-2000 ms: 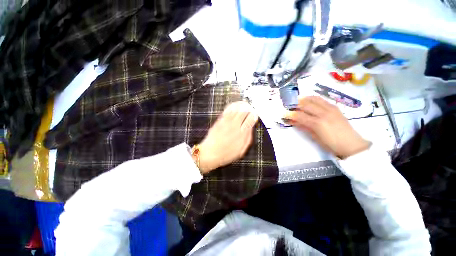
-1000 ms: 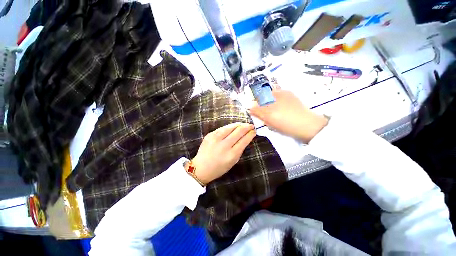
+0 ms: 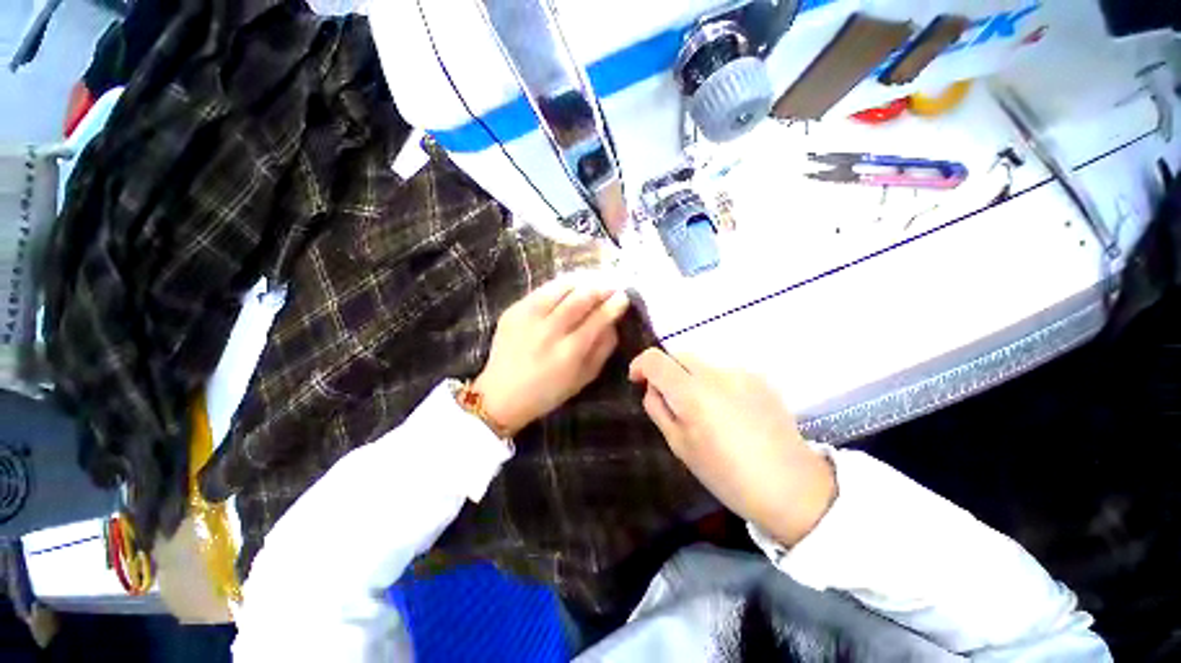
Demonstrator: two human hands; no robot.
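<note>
The dark plaid fabric piece (image 3: 427,337) lies left of and below the needle area and runs under the presser foot area (image 3: 609,240) of the white sewing machine (image 3: 648,26). My left hand (image 3: 551,350) presses on the cloth with its fingertips just below the needle. My right hand (image 3: 738,440) is at the cloth's right edge, lower right of the left hand, with thumb and fingers closed on the edge. The grey-blue attachment (image 3: 686,236) stands right of the needle. The needle tip and stitching are too small to tell.
Pink-blue snips (image 3: 894,170), red and orange scissors loops (image 3: 939,100) and a metal rod (image 3: 1056,168) are on the right. A ribbed knob (image 3: 729,97) is on the machine head. Bunched plaid cloth (image 3: 181,194) and yellow-taped cardboard (image 3: 201,557) are left. A blue bin (image 3: 479,615) is below.
My right hand has moved from beside the grey-blue attachment down to the cloth's right edge. My left hand has moved slightly up and left. The camera view has shifted, with the ruler edge more tilted.
</note>
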